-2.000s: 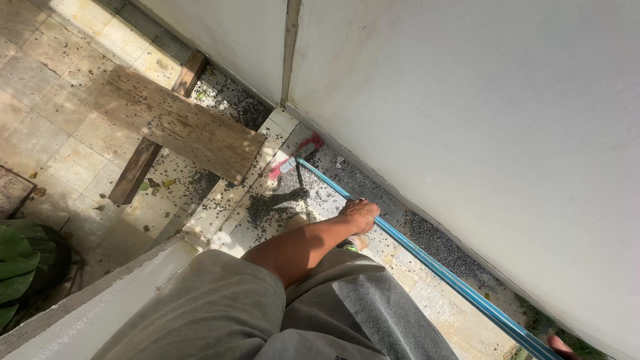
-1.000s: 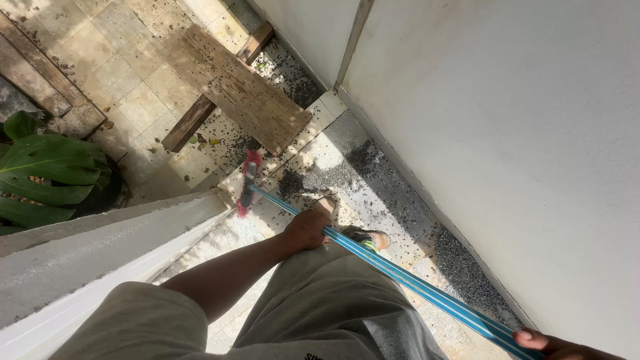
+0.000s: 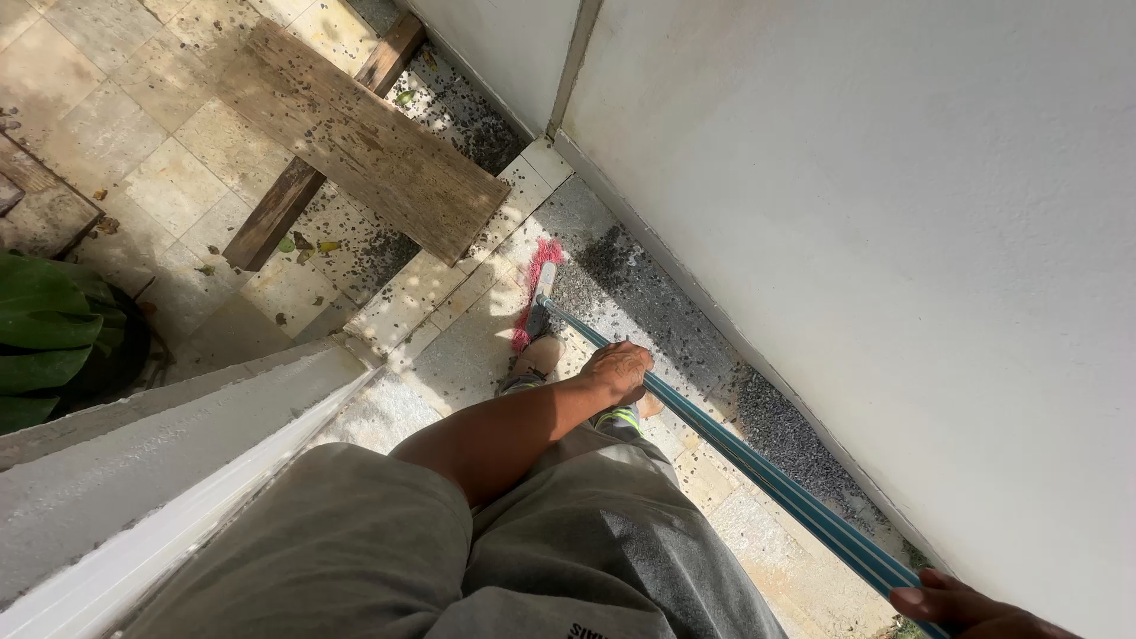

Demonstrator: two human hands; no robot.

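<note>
My left hand is closed around the lower part of a blue striped broom handle. At the bottom right my right hand grips the handle near its upper end, partly cut off by the frame. The push broom's head, with red bristles, rests on the tiled floor just beyond my foot. Dark gravel lies scattered to the right of the bristles, and a denser band of gravel runs along the foot of the white wall.
A wooden plank lies across a wooden beam past the tiled step, with gravel around them. A low white wall and a potted plant stand at left. The tall white wall fills the right.
The broom head was farther left, by the end of the low wall, one second ago; it is now nearer the gravel on the right. Both hands still hold the handle. The view has shifted.
</note>
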